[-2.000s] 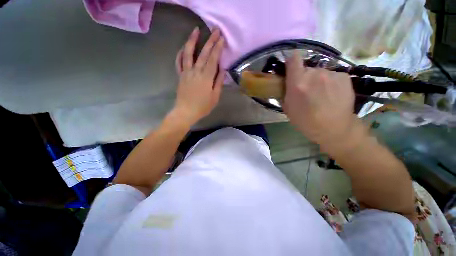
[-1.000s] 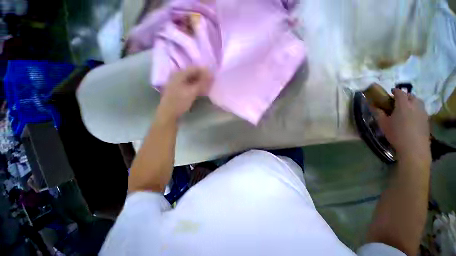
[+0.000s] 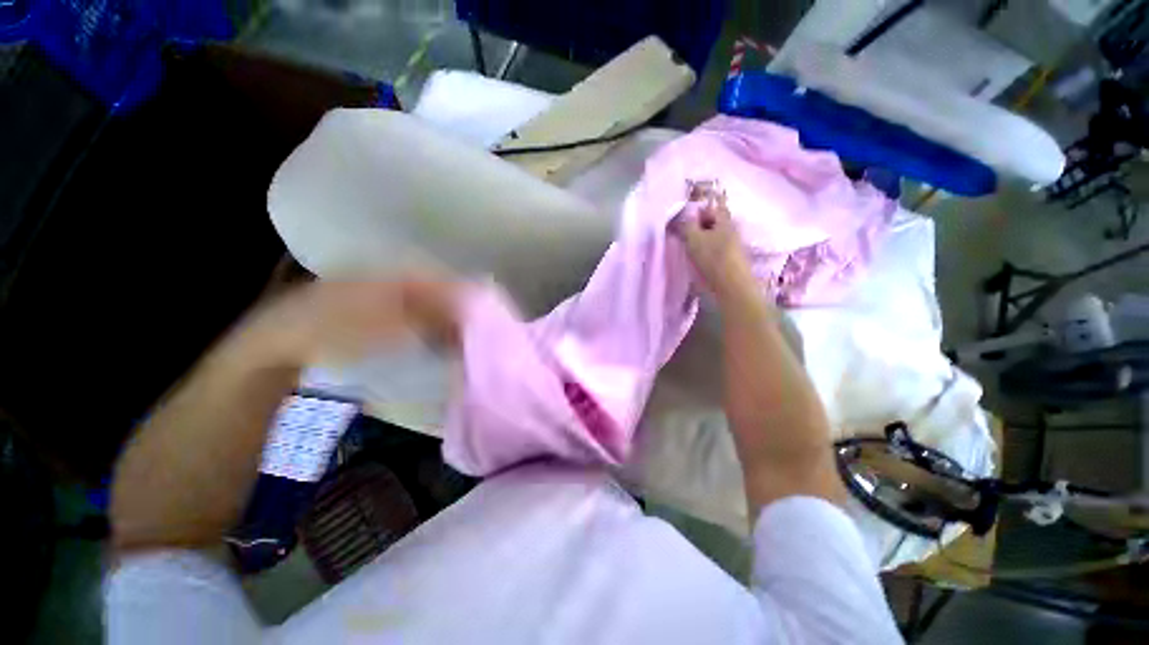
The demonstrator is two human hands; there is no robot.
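The pink garment (image 3: 630, 302) hangs stretched between my hands, over the pale padded board (image 3: 378, 189) and down to the board's near edge. My left hand (image 3: 428, 309), blurred, grips its left end. My right hand (image 3: 708, 227) grips it near a small brownish motif. Bunched pink cloth lies beyond my right hand; I cannot tell if it is a separate piece. The steam iron (image 3: 914, 485) stands at the right on the table end, with no hand on it.
White cover cloth (image 3: 882, 340) lies wrinkled at the right. Behind the board are a cream narrow board (image 3: 605, 107) and a blue padded arm (image 3: 857, 132). A dark open space (image 3: 139, 202) is at the left. Cords run right from the iron.
My right hand has let go of the iron and now holds the garment. My left hand has moved left and nearer my body, drawing the garment out. The view has shifted.
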